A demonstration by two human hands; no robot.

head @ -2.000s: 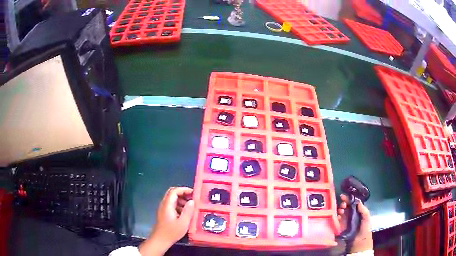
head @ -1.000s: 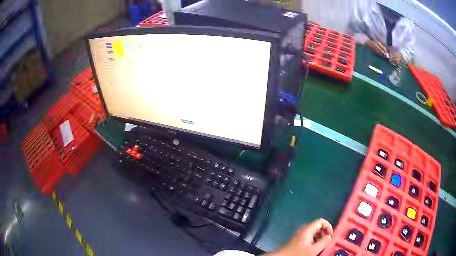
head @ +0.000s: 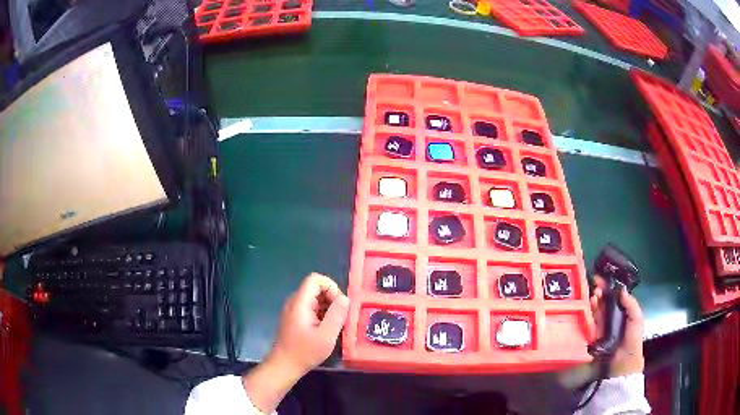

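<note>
A red compartment tray lies on the green bench in front of me, with black smartwatch units in most pockets. Several screens are lit white or pale, and one watch unit glows blue. The far row of pockets and the near right pocket hold no watch. My left hand is at the tray's left edge near the front, fingers curled; whether it grips the edge is unclear. My right hand is beside the tray's near right corner, closed around a black barcode scanner with its head up.
A monitor and black keyboard stand at left, with cables beside them. Stacked red trays are at right. More red trays lie across the back, including a filled tray at upper left. A pale strip crosses the bench.
The view has swung back right from the monitor, so the whole tray and my right hand with the scanner show again. A watch screen that was yellow is now pale.
</note>
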